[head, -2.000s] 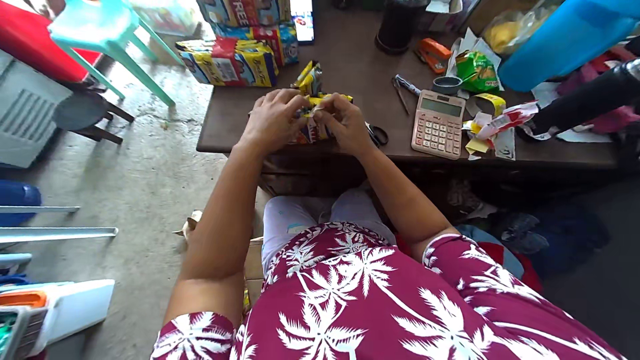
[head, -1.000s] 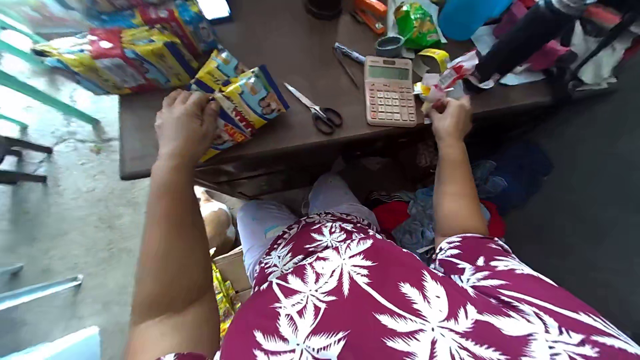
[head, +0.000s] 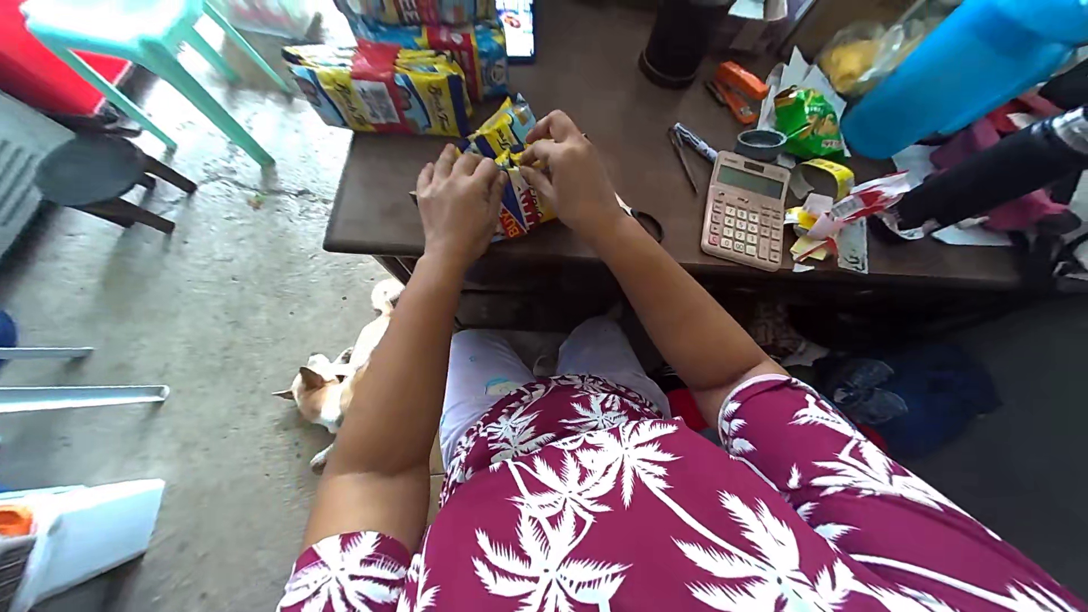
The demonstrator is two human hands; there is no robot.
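Both hands meet over a yellow and blue printed packet (head: 520,204) at the table's near edge. My left hand (head: 461,200) lies on its left part, fingers bent over it. From the right, my right hand (head: 568,170) pinches the packet's upper part between thumb and fingers. Another yellow and blue packet end (head: 505,126) sticks up just behind the fingers. Scissors (head: 648,224) lie partly hidden behind the right wrist. Bundled packets (head: 382,93) stand at the back left of the brown table (head: 374,195). My fingers hide much of the held packet.
Right of my hands lie a pink calculator (head: 745,212), a pen (head: 695,142), a roll of tape (head: 761,144), torn wrappers (head: 829,225) and an orange stapler (head: 741,83). A black tumbler (head: 676,47) and blue bottle (head: 952,72) stand behind. A dog (head: 327,391) lies on the floor at left.
My right hand has moved left from the torn wrappers beside the calculator to the packet. My left hand has stayed at the packets. The view has shifted.
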